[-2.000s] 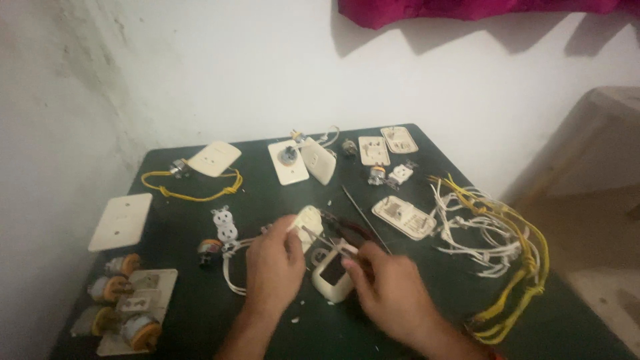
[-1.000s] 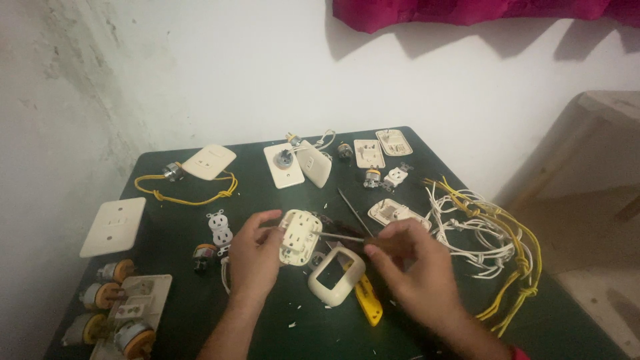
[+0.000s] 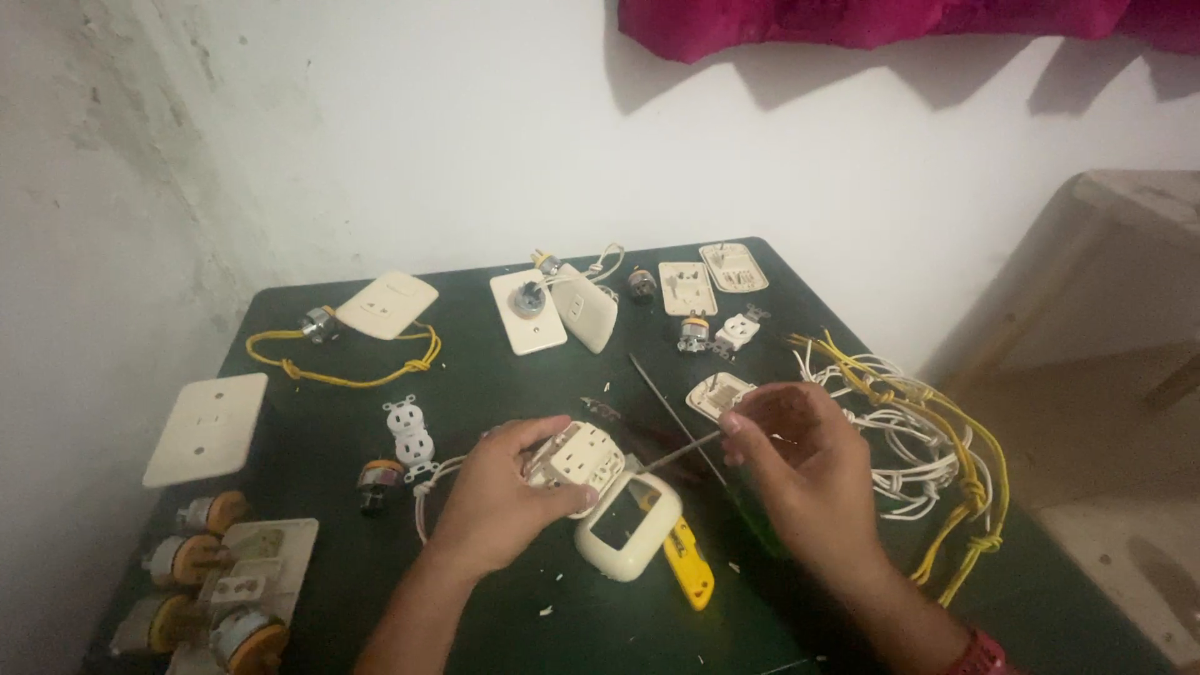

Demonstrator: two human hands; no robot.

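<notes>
My left hand (image 3: 516, 487) grips a cream electrical outlet (image 3: 579, 459) by its edge, thumb at its lower side. My right hand (image 3: 797, 469) pinches a thin metal shaft (image 3: 684, 451), likely a screwdriver's, whose far end points at the outlet's right side; whether it touches is unclear. Just below the outlet lies an empty cream cover frame (image 3: 647, 553), with a yellow utility knife (image 3: 689, 567) partly under or beside it. A white cable runs out behind my left hand. Another long thin rod (image 3: 670, 403) lies beyond the right hand's fingers. A white duplex receptacle (image 3: 409, 436) is left of my left hand.
Several plugs (image 3: 187, 560) and a cream plate (image 3: 208, 429) lie at the left. Yellow wire (image 3: 337, 381) joins a plug and plate behind. More wall plates (image 3: 530, 328) stand or lie at the back. Tangled white and yellow wires (image 3: 975, 487) line the right side of the green table (image 3: 487, 375).
Two seconds ago both hands were around the outlet and pliers-like dark handles. Since then my right hand has taken up the thin shaft, and the outlet has tilted in my left hand.
</notes>
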